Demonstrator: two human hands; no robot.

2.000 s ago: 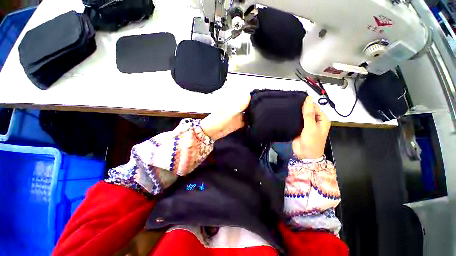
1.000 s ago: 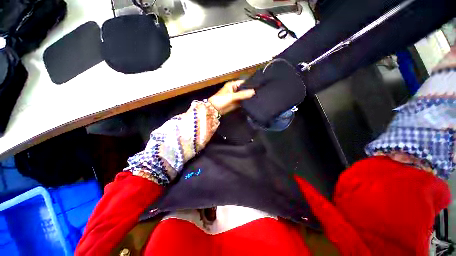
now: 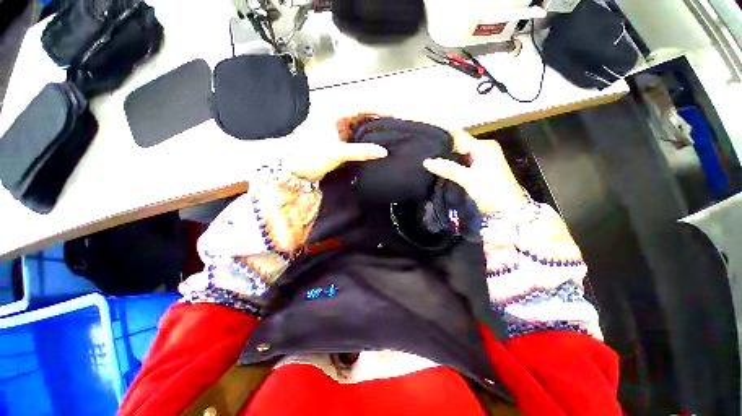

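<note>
A soft black pouch body point(image 3: 399, 166) is held over my lap, in front of the table's front edge. My left hand point(image 3: 346, 154) grips its left side, with the thumb lying on the black fabric. My right hand point(image 3: 480, 171) grips its right side, also with the thumb on top. The fingers beneath are mostly hidden by the fabric. The pouch's lower part merges with the dark apron point(image 3: 366, 284), so its lower edge is hard to tell.
On the white table point(image 3: 342, 106) lie a rounded black piece point(image 3: 260, 96), a flat panel point(image 3: 169, 102), stacked panels point(image 3: 45, 142), black pouches point(image 3: 102, 41), red-handled snips point(image 3: 464, 63) and a black piece point(image 3: 590, 45) at right. The sewing machine point(image 3: 480, 24) stands behind; a blue crate point(image 3: 61, 349) is lower left.
The right arm, stretched out to the right a second ago, is back over the lap. My right hand has taken hold of the black pouch, which now sits slightly further left. The view has shifted.
</note>
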